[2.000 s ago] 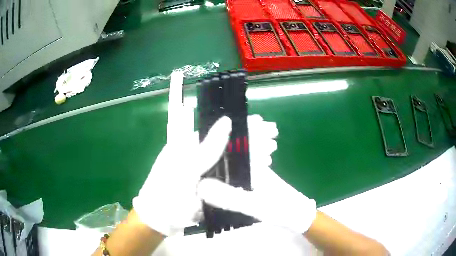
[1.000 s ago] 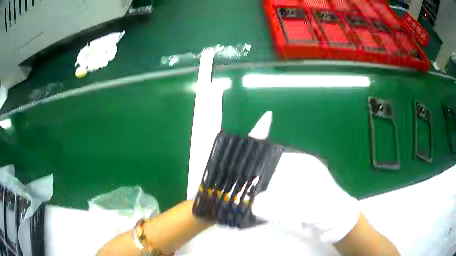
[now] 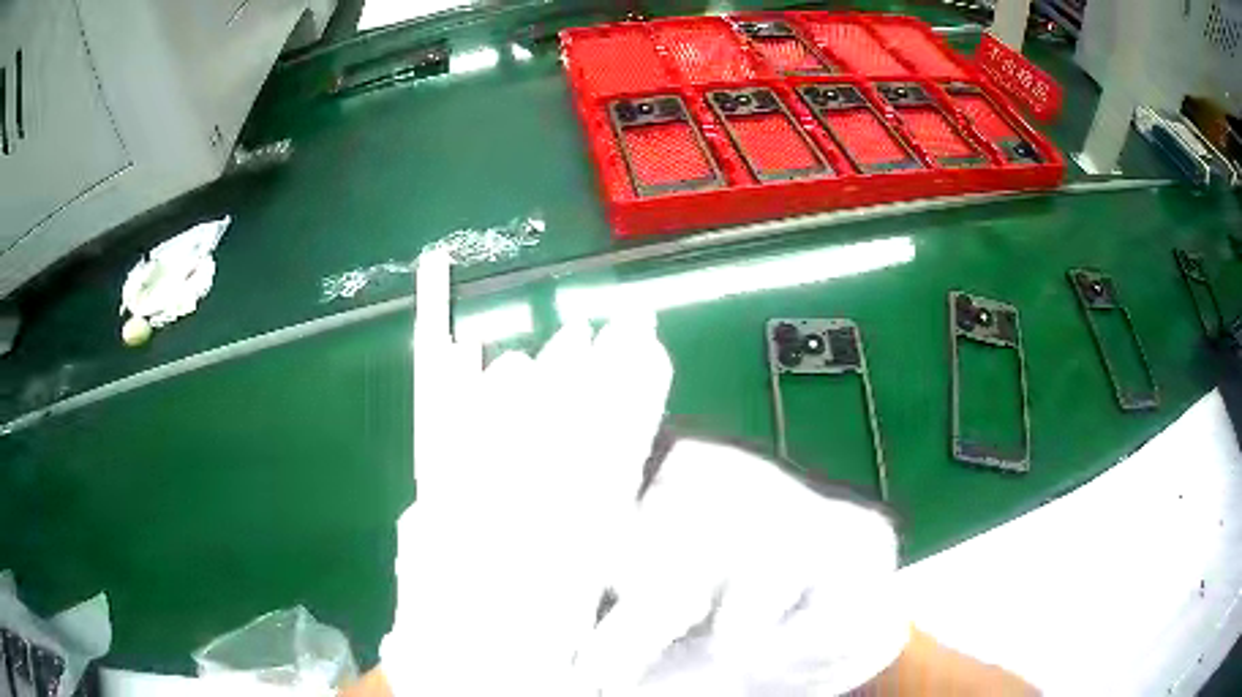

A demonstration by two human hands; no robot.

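My left hand [image 3: 524,504], in a white glove, is at the centre with its fingers pointing away from me. My right hand [image 3: 770,572], also gloved, lies across in front of it, fingers curled. The gloves almost wholly cover a stack of dark phone frames [image 3: 663,460]; only thin dark edges show between and beside them. A black phone middle frame [image 3: 821,349] lies flat on the green surface just beyond my right hand, its lower end hidden by the glove. Another frame [image 3: 990,321] lies to its right, with further frames [image 3: 1098,296] beyond.
A red compartment tray [image 3: 831,193] with several frames stands at the back right, a red sign at its corner. White divider strips [image 3: 433,306] run beyond my left hand. Crumpled white material [image 3: 174,279] lies back left, a clear bag [image 3: 279,654] near left. White cover [image 3: 1090,572] lines the near right edge.
The hands have closed over the stack, which was exposed and fanned before. A frame now shows on the green surface beyond my right hand. The view has shifted.
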